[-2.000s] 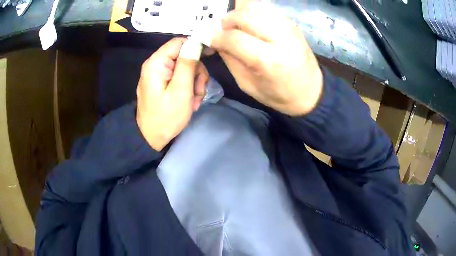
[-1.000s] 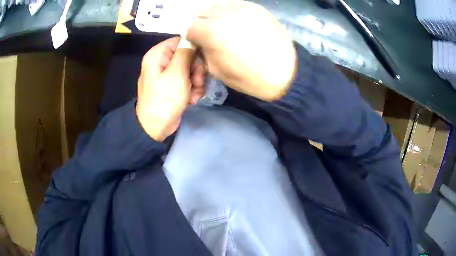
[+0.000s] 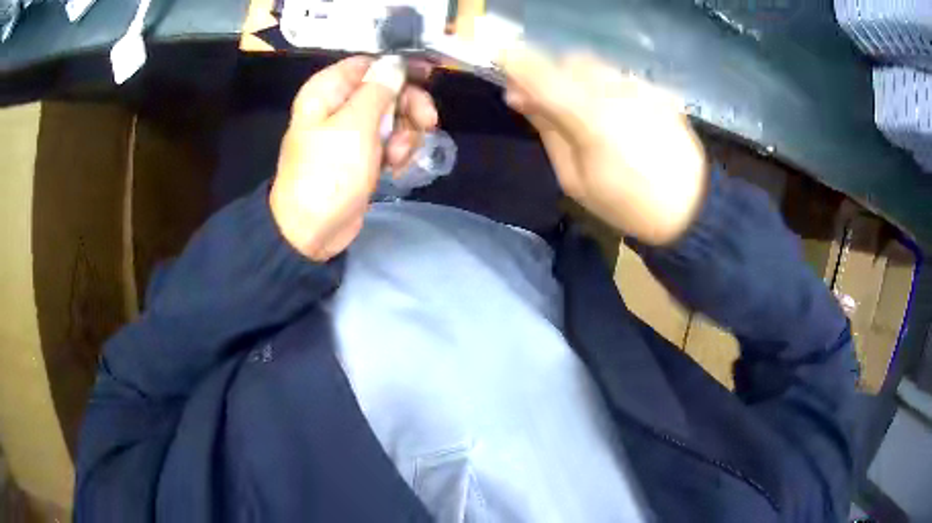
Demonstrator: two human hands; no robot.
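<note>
My left hand [image 3: 337, 158] is at the bench edge, its thumb and fingers closed on a white cord end [image 3: 387, 74]. Clear plastic [image 3: 434, 158] hangs below its fingers. A white slotted housing [image 3: 332, 22] lies in the orange fixture [image 3: 258, 29] at the top edge of the view, which cuts both off. A hammer's dark head [image 3: 400, 28] is over the housing, just above the cord end, with a blurred pale shaft running right. My right hand [image 3: 613, 138] is blurred and closed at the shaft's right end; its grip is hidden.
Another white cord end [image 3: 128, 54] hangs over the bench edge at left, beside clear bags. Stacked ribbed housings [image 3: 904, 107] stand on the dark bench [image 3: 787, 102] at right. Open brown cartons [image 3: 82, 255] are below the bench on both sides.
My right hand has left the cord end and moved right. The hammer has left its place on the right of the bench and its head is over the housing. My left hand still holds the cord end.
</note>
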